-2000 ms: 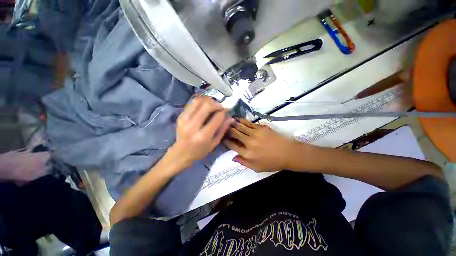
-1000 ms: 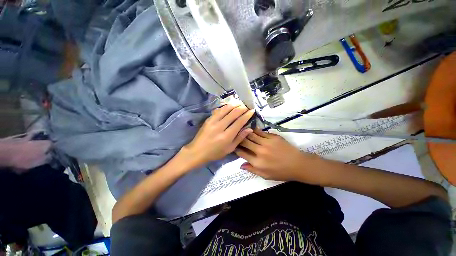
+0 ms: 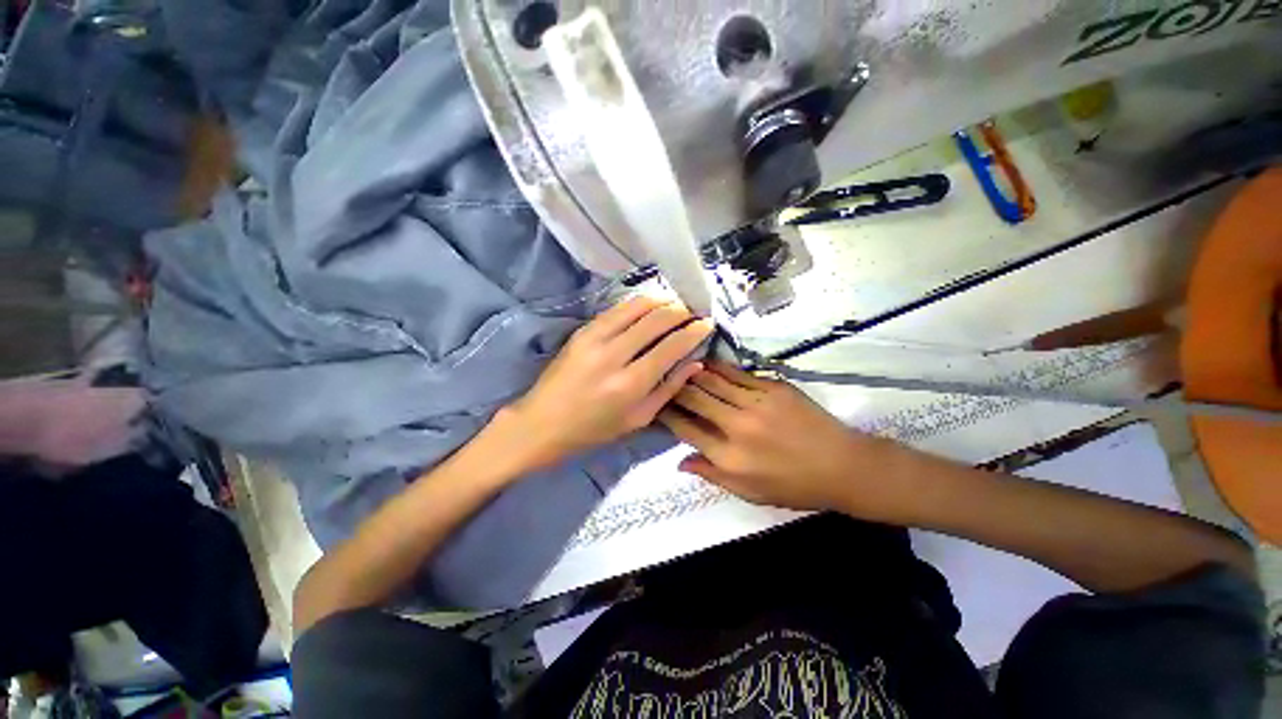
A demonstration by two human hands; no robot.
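The grey-blue garment (image 3: 380, 295) lies crumpled left of the needle, with pale stitched seams. My left hand (image 3: 614, 371) and my right hand (image 3: 766, 433) are side by side at the needle of the whitish sewing machine (image 3: 928, 63), fingertips nearly touching. They pinch the garment edge, which is mostly hidden under the fingers. The presser foot (image 3: 766, 281) shows just behind my fingertips; the needle is hidden. The grey binding tape (image 3: 970, 385) runs from the orange reel (image 3: 1226, 337) at the right to my right fingertips.
A slim black tool (image 3: 879, 198) and a blue and orange cutter (image 3: 998, 176) lie behind the foot. An awl with a brown handle (image 3: 1104, 327) lies near the reel. A printed scale (image 3: 928, 413) runs along the table's near edge. Another person's dark clothing (image 3: 120, 562) shows at the left.
The view has shifted, so the machine head and its lettering show more. The hands have come closer together at the needle and are nearly unchanged over the last second.
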